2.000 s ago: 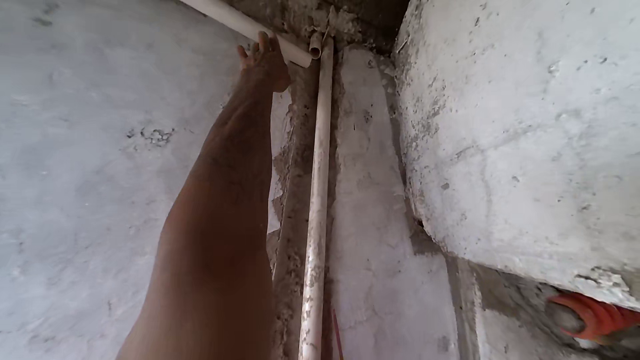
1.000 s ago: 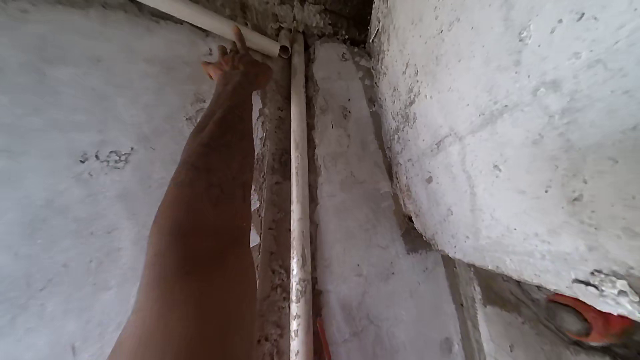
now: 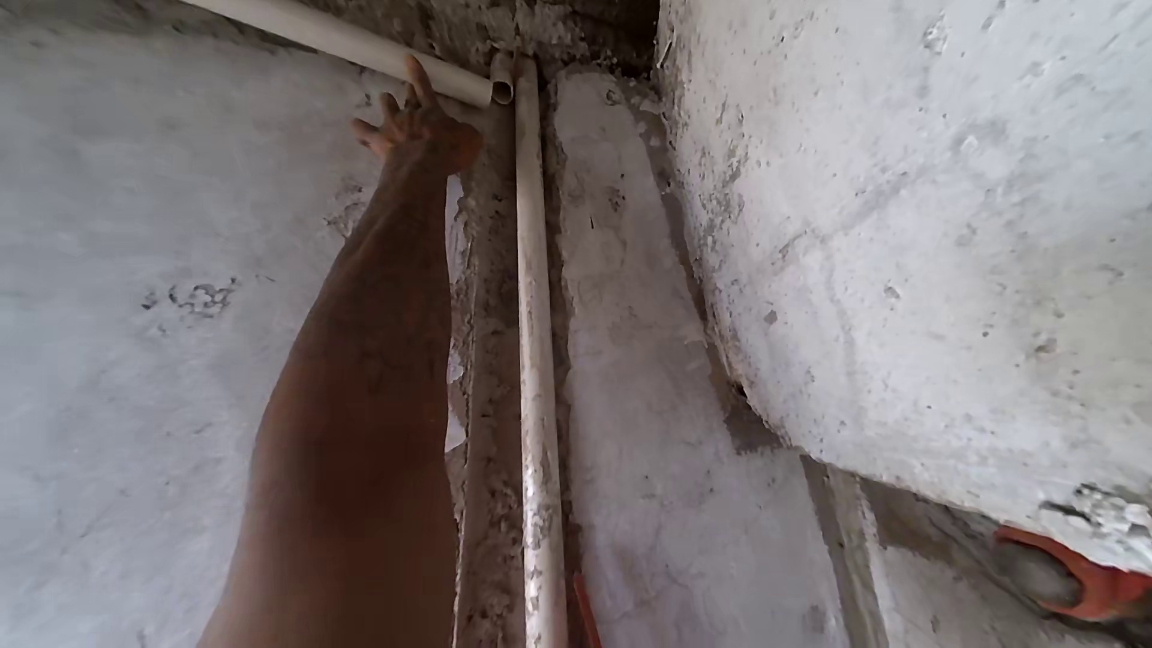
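Note:
My left hand (image 3: 418, 135) reaches up at the upper left with its fingers spread. One raised finger overlaps a white plastic pipe (image 3: 342, 38) that slants down to the right; whether the palm bears on it cannot be told. The slanting pipe ends beside a short open-mouthed pipe piece (image 3: 502, 79). Just right of it, a long upright plastic pipe (image 3: 536, 360), smeared with mortar, runs down a rough groove in the wall. My forearm hides part of the wall and groove. My right hand is out of view.
Plastered wall (image 3: 162, 207) lies on the left. A large concrete mass (image 3: 900, 225) juts in on the right, with an orange-red object (image 3: 1093, 580) below its edge. A thin red strip (image 3: 587, 612) shows beside the upright pipe's lower part.
My left hand has shifted left along the slanting pipe since the oldest frame, and its fingers have spread and bent differently. The upright pipe looks unchanged.

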